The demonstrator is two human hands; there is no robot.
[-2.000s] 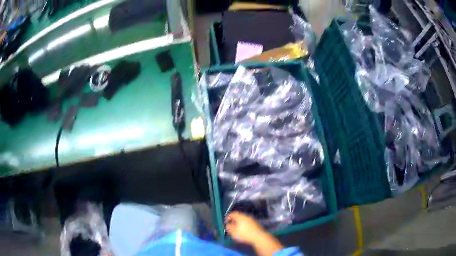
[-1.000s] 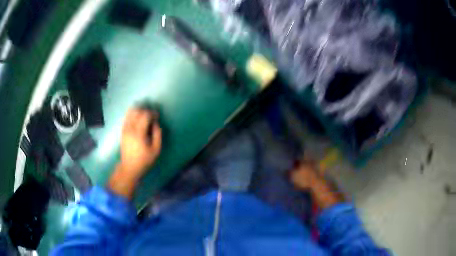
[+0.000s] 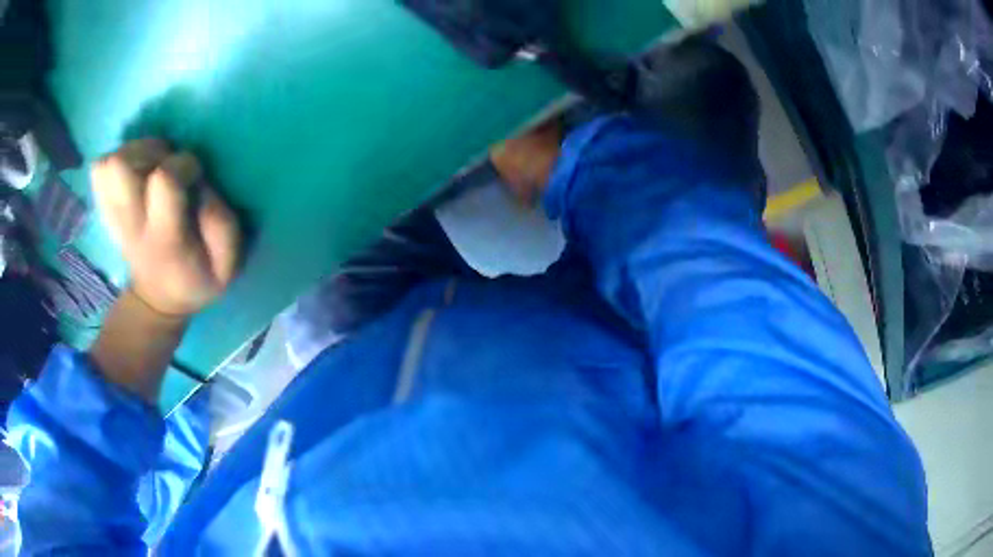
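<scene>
My left hand (image 3: 169,229) rests on the green bench (image 3: 338,109) at the left with its fingers curled; a dark patch lies around the fingers, and whether it holds anything cannot be told. My right hand (image 3: 530,158) is at the front edge of the bench, partly hidden by its blue sleeve and blurred; its fingertips and anything in them cannot be made out. A black stick-shaped tool (image 3: 495,31), which looks like the electric screwdriver, lies at the top of the bench, cut off by the picture's edge.
Dark slatted pieces (image 3: 82,272) and part of the pale-rimmed screw dish (image 3: 16,161) are at the left edge. A pale yellow block (image 3: 702,11) is at the bench corner. At the right stands a green crate (image 3: 891,261) with clear bags (image 3: 942,234). A yellow floor line (image 3: 793,198) shows.
The view has moved closer to the bench edge and my body. My right hand has moved from beside the crate to the bench's front edge. My left hand stays on the bench, fingers curled.
</scene>
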